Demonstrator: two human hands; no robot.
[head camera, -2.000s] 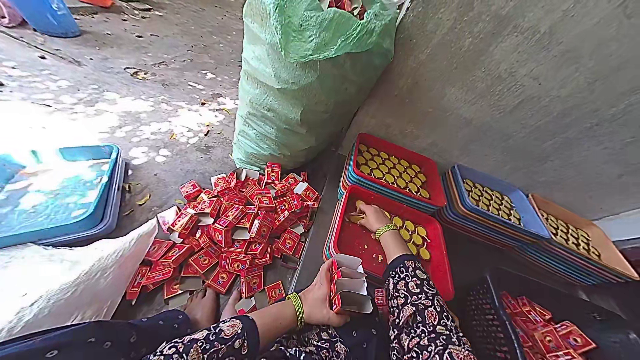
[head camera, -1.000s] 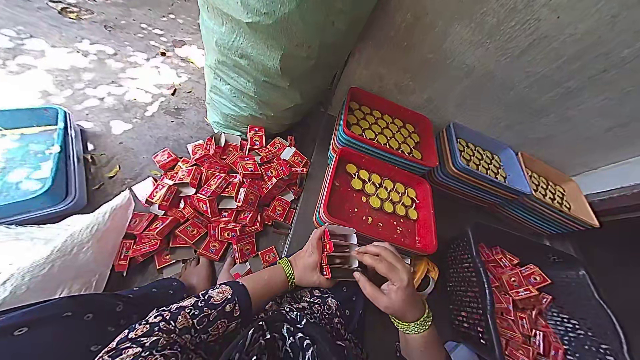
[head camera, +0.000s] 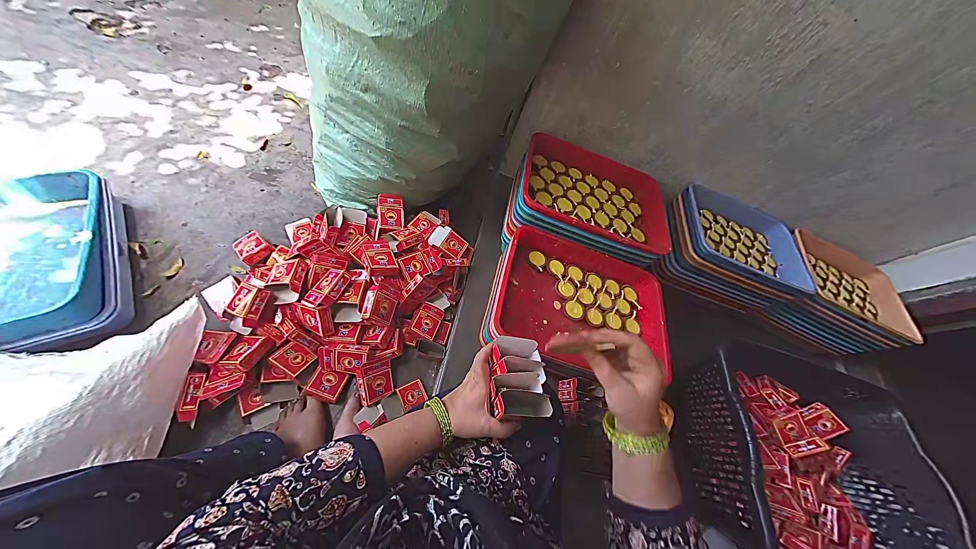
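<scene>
My left hand (head camera: 479, 400) holds several small red cardboard boxes (head camera: 518, 380) side by side, their pale flaps standing open toward the right. To the right, my right hand (head camera: 629, 374) is raised over the near edge of a red tray (head camera: 526, 309), fingers bent, with a blurred flat item between its fingertips; what it is I cannot tell. Small round yellow-topped pieces with short white tips (head camera: 595, 293) lie in rows in that tray. Left of my hands, a heap of red boxes (head camera: 328, 305) covers the floor near my feet.
Behind stand stacked trays, topped by a red one (head camera: 648, 191), a blue one (head camera: 785, 221) and an orange one (head camera: 888, 282), holding similar pieces. A black basket (head camera: 720, 427) with red boxes is at right. A green sack (head camera: 389, 99) leans by the wall; blue tubs (head camera: 95, 252) stand at left.
My right hand has moved away from the boxes in my left hand, toward the red tray. The near tray holds fewer yellow-topped pieces than one second ago.
</scene>
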